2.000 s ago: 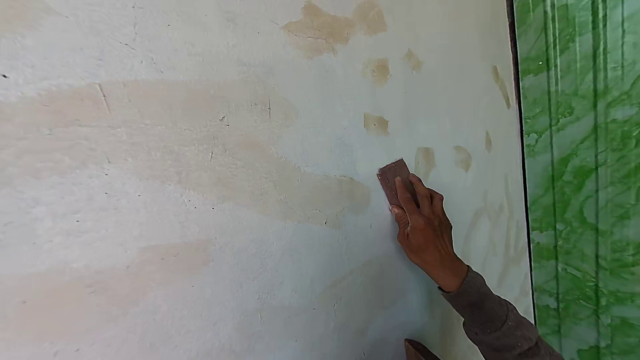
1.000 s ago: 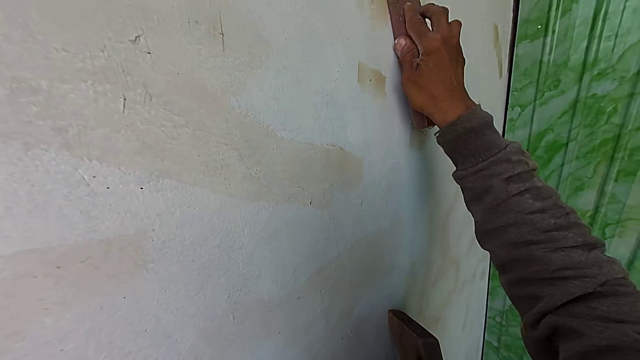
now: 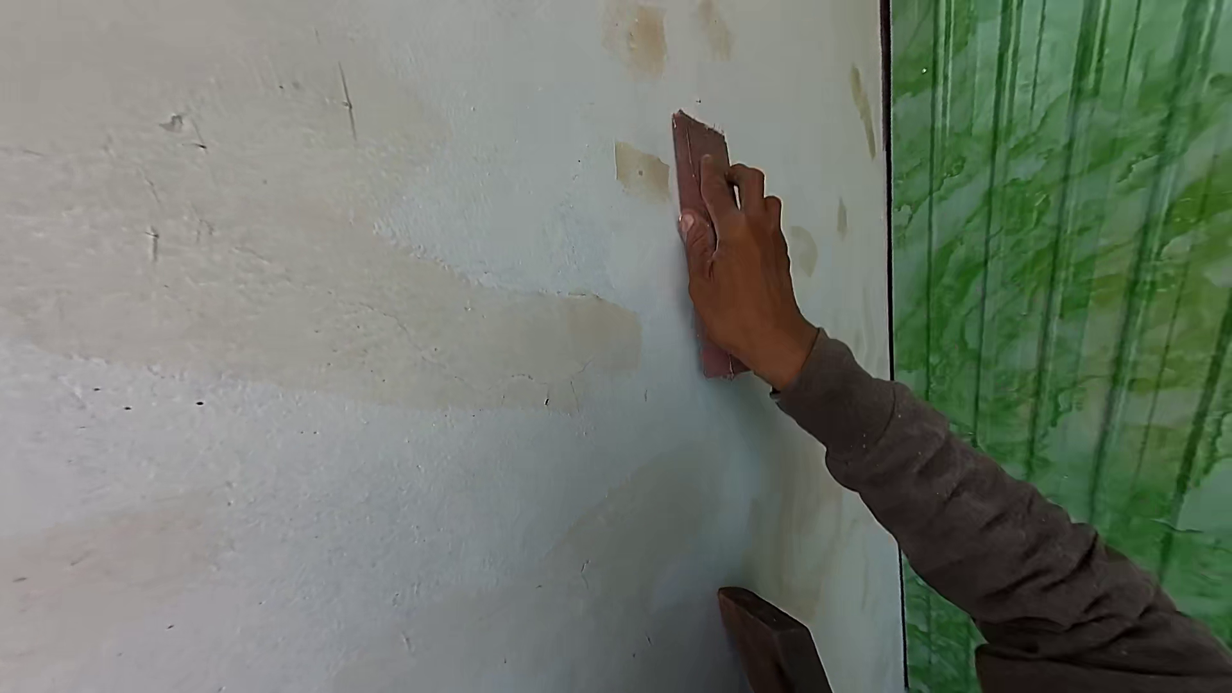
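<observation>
My right hand (image 3: pixel 746 265), in a dark brown sleeve, grips a reddish-brown sheet of sandpaper (image 3: pixel 703 159) and presses it on the white painted wall (image 3: pixel 481 529). The sheet stands nearly upright, its lower end showing below my palm. Just left of its upper part is a small square tan patch (image 3: pixel 642 173). A broad beige patch of filler (image 3: pixel 337 308), with cracks and small pits, spreads across the wall to the left. My left hand is out of view.
Along the right side runs a glossy green marbled panel (image 3: pixel 1049 241) with vertical grooves, a dark edge between it and the wall. A dark brown wooden end (image 3: pixel 780 640) of some object juts up at the bottom, right of centre.
My right hand has moved down the wall from one second ago, still holding the sandpaper. Two seconds ago the sheet showed shorter above my fingers. The view has shifted between frames.
</observation>
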